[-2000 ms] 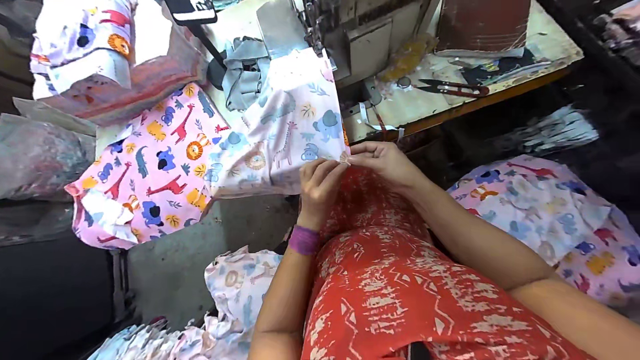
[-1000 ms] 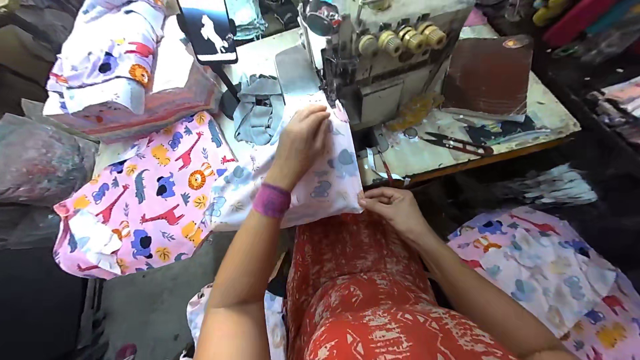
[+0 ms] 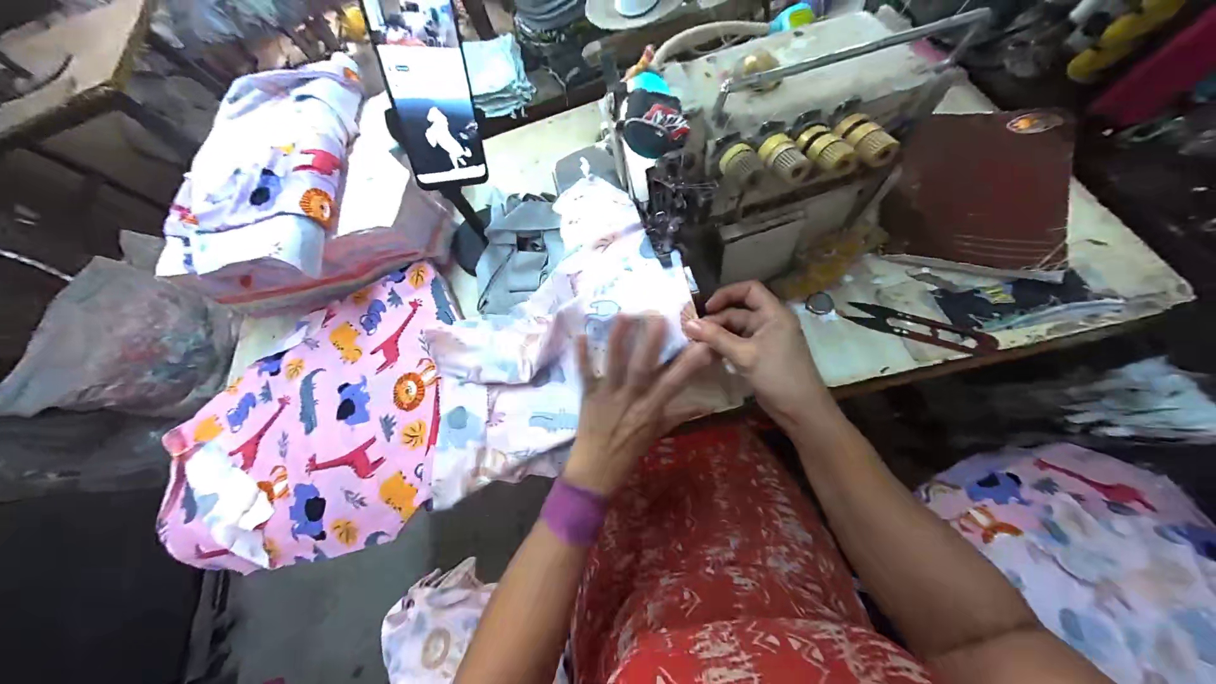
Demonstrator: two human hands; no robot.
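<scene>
A pale animal-print fabric point(image 3: 532, 418) lies across the table front, one end under the needle area of an overlock sewing machine point(image 3: 760, 228). My left hand point(image 3: 627, 389), a purple band at its wrist, lies on this fabric, fingers spread and somewhat blurred. Just to its right, my right hand point(image 3: 755, 351) pinches the fabric's right edge between thumb and fingers, a little in front of the presser foot area. A pink animal-print fabric point(image 3: 370, 418) lies on the left, hanging over the table edge, with a white scrap on it.
Behind the pink fabric is a stack of folded fabric point(image 3: 266, 190). A phone point(image 3: 432, 104) stands on a holder beside grey straps point(image 3: 518, 252). Thread snips point(image 3: 921, 328) and a brown book or board point(image 3: 983, 195) lie right of the machine. More printed fabric point(image 3: 1092, 551) hangs at lower right.
My left hand has moved back from near the needle toward the front edge, its fingers now spread. My right hand keeps hold of the fabric's edge. The view has shifted, showing more of the machine.
</scene>
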